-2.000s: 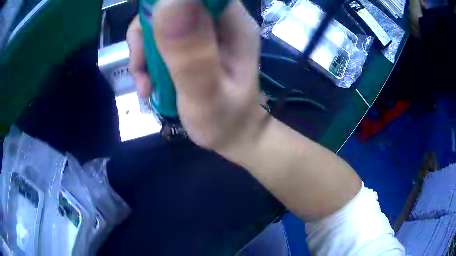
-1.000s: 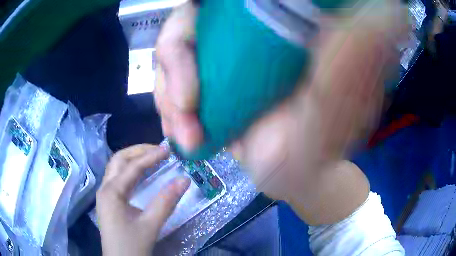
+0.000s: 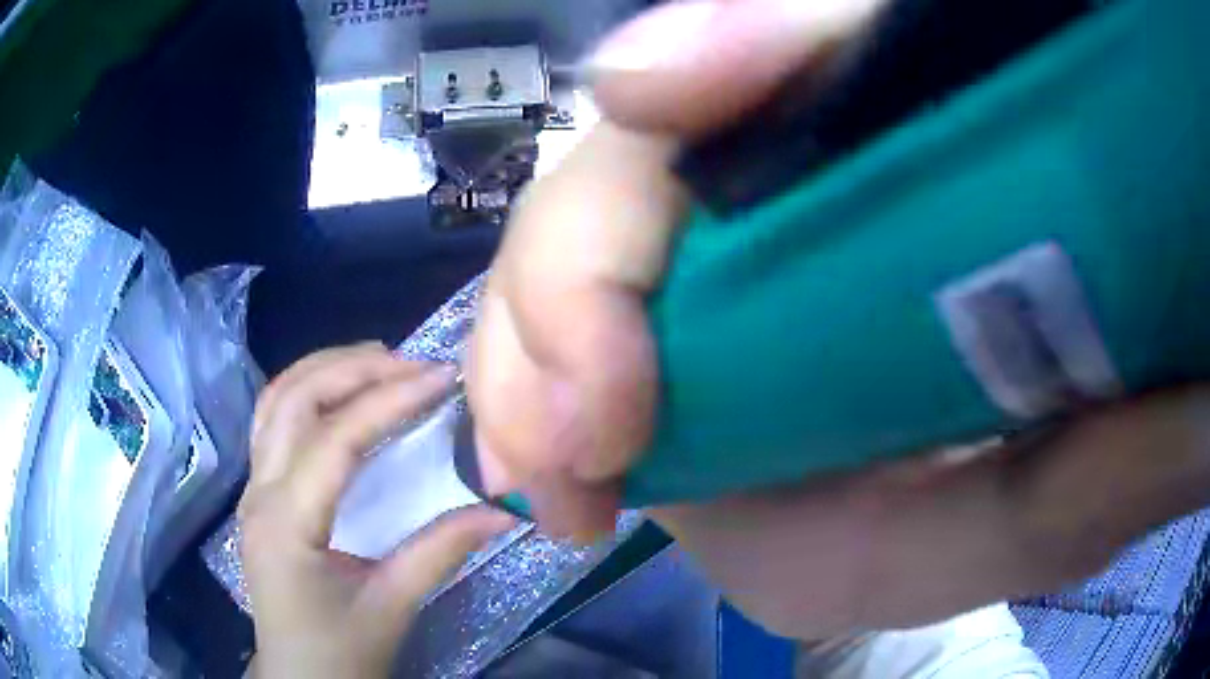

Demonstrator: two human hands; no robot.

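My right hand is closed around the thick teal-green electric screwdriver, which lies tilted across the right of the view. Its tip end is low over the white housing, but the bit and the circuit board are hidden behind my fingers. The housing lies on a glittery bubble bag. My left hand rests on the housing, thumb and fingertips at its two sides, close to the screwdriver's tip end.
The screw feeder with its metal pick-up head stands at the top centre. Bagged units with green boards lie at the left. Stacked pale pieces show at the lower right.
My right hand came down from the feeder with the screwdriver to the housing, then the tool tilted over to the right. My left hand came into view on the housing and stays there.
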